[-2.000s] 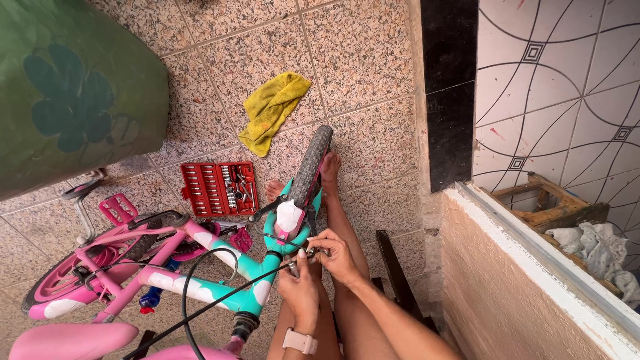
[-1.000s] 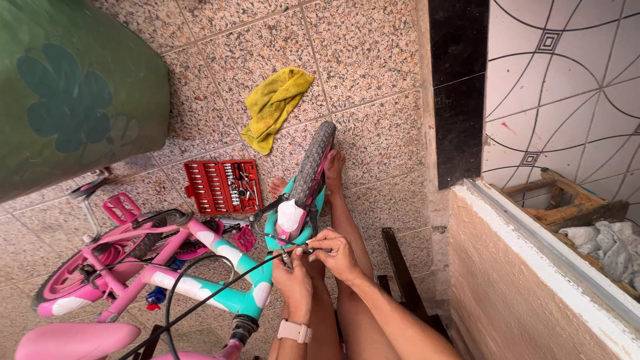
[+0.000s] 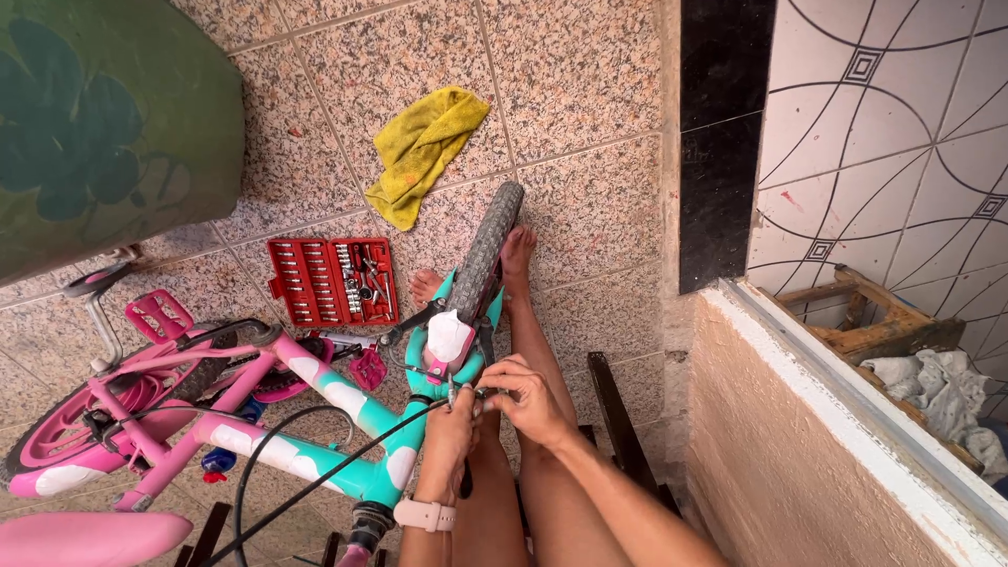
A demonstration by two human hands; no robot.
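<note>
A pink and teal child's bicycle leans in front of me, its front tyre between my bare feet. My left hand, with a pale watch on the wrist, grips a black brake cable near the fork crown. Close beside it, my right hand pinches a small part at the cable's end, mostly hidden by the fingers. The black brake arm sits at the fork, just above my left hand. A white patch covers the top of the pink front fender.
An open red socket set case lies on the speckled tile floor, with a yellow cloth above it. A large green container stands upper left. A low wall runs along the right, with a wooden stool and white rags beyond.
</note>
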